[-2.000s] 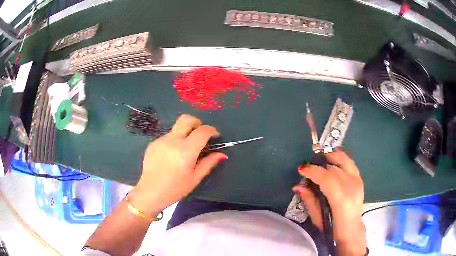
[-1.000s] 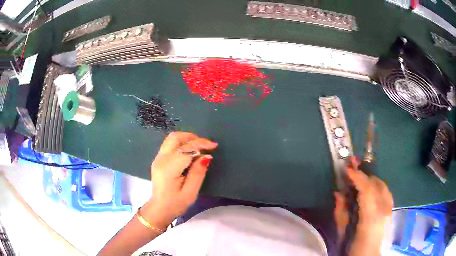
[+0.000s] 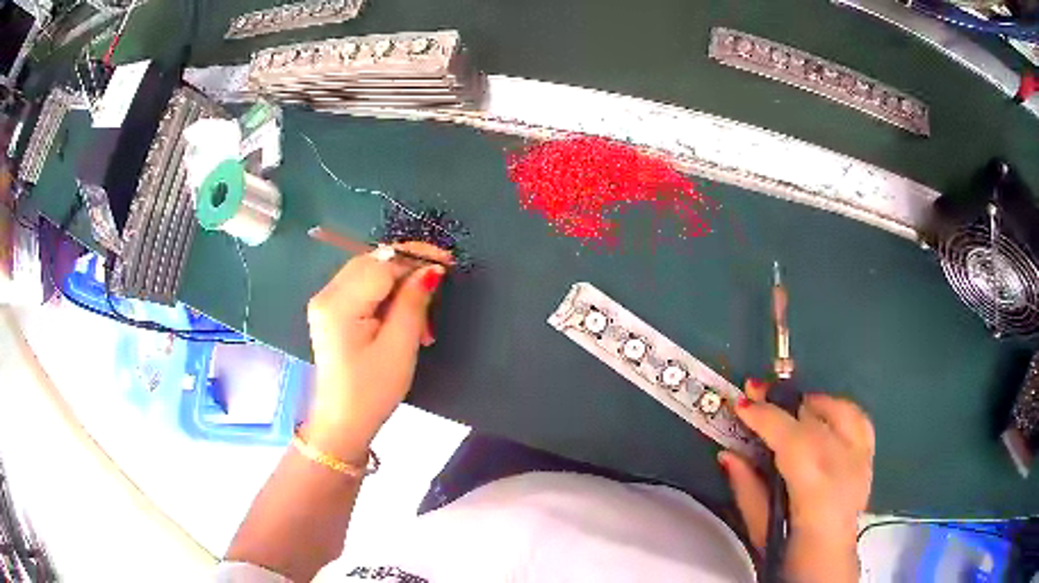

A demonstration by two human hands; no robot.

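Note:
My left hand (image 3: pixel 370 319) holds the slim tweezers (image 3: pixel 344 240) at the near edge of the black wire heap (image 3: pixel 419 226). The tweezers' broad end points left; their tips are hard to make out. My right hand (image 3: pixel 815 456) holds the soldering iron (image 3: pixel 780 325), tip pointing away from me, and its thumb and fingers also rest on the near end of a silver LED module (image 3: pixel 653 362). The module lies diagonally on the mat with several round parts in a row. The red wire heap (image 3: pixel 598 188) lies beyond it.
A metal rail (image 3: pixel 706 142) crosses behind the heaps. Stacked modules (image 3: pixel 365 77) stand at its left end, and a loose module (image 3: pixel 820 80) lies beyond it. The solder spool (image 3: pixel 242 203) and a ridged block (image 3: pixel 163 205) are at left. The fume fan (image 3: pixel 989 253) is at right.
My left hand has moved to the black wires, and the tweezers now point left with their broad end. The module has swung from nearly upright to diagonal, its far end leftward. The view has shifted.

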